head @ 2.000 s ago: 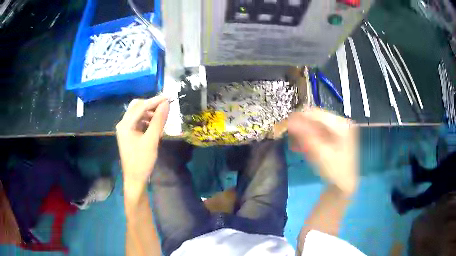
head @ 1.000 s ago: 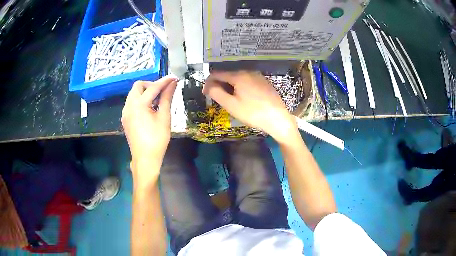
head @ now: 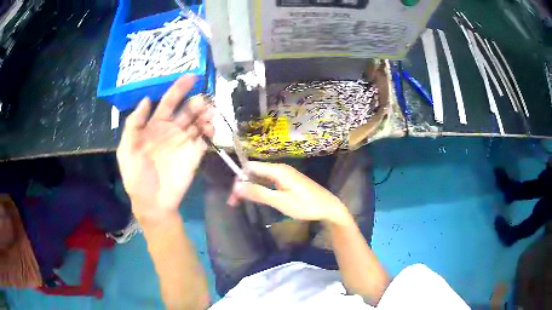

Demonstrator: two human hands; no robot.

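Note:
My right hand (head: pixel 284 191), below the front edge of the tray, pinches a thin white sleeved piece (head: pixel 231 164) between thumb and fingers. A dark thin lead runs from the piece up and left toward my left hand. My left hand (head: pixel 160 154) is blurred, palm turned up, with fingers spread in front of the blue bin. Whether its fingertips touch the lead is unclear. The tray (head: pixel 382 100) holds a heap of small silver bits (head: pixel 327 115) with a yellow patch (head: pixel 272 134) at its left front.
The grey-white machine (head: pixel 339 36) stands behind the tray. The blue bin (head: pixel 109 75) with short white sleeves is at left. Blue-handled tool (head: pixel 417 89) and long white strips (head: pixel 453 75) lie at right. The bench edge runs across; another person's feet (head: pixel 505 175) show at far right.
My right hand has moved from the machine head down toward my lap, with the white piece now angled up-left. My left hand has moved slightly left and its fingers have opened.

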